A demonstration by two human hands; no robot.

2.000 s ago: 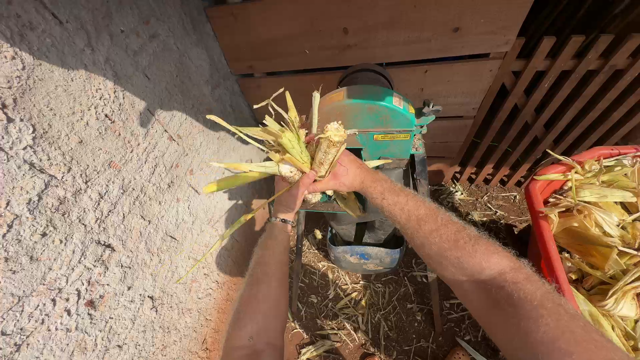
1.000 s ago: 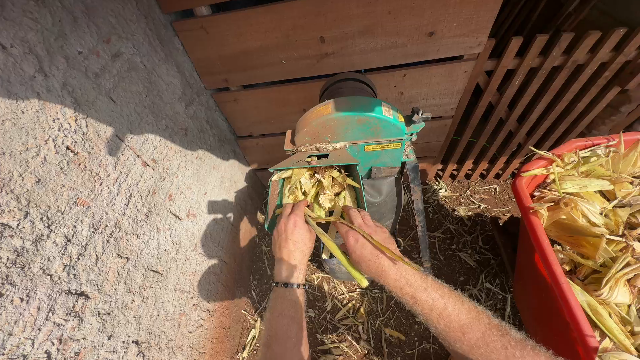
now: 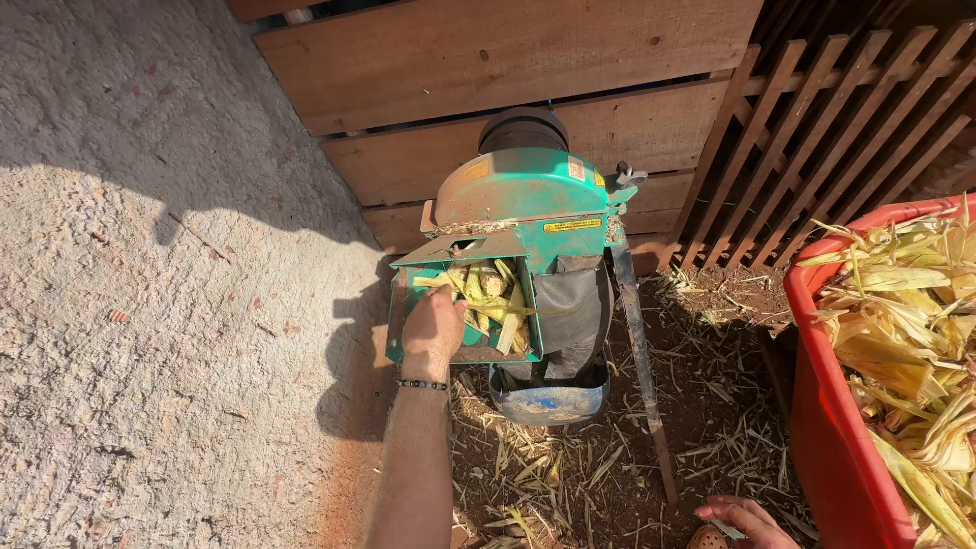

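A green metal shredding machine (image 3: pixel 522 187) stands against the plank wall. Its open-topped feed hopper (image 3: pixel 465 354) holds corn husks and cobs (image 3: pixel 496 293). My left hand (image 3: pixel 433 324), a beaded bracelet at its wrist, reaches into the left side of the hopper with its fingers on the husks; whether they grip a strip is hard to tell. At the lower right edge of the view, my right hand (image 3: pixel 740 522) is away from the machine, fingers apart, holding nothing. Below the hopper's right side, a black sleeve (image 3: pixel 573 313) leads down into a worn blue container (image 3: pixel 550 404).
A red tub (image 3: pixel 846 442) heaped with dry corn husks (image 3: pixel 907 305) stands on the right. A rough wall (image 3: pixel 191 343) flanks the machine on the left. Behind are wooden planks (image 3: pixel 496 61) and a slatted wooden panel (image 3: pixel 808 145). Husk scraps litter the dirt floor (image 3: pixel 701 427).
The bunch of corn and husks, held above the machine two seconds ago, is now in the hopper. My right hand has left the hopper and moved down to the right; my left hand stays at the hopper.
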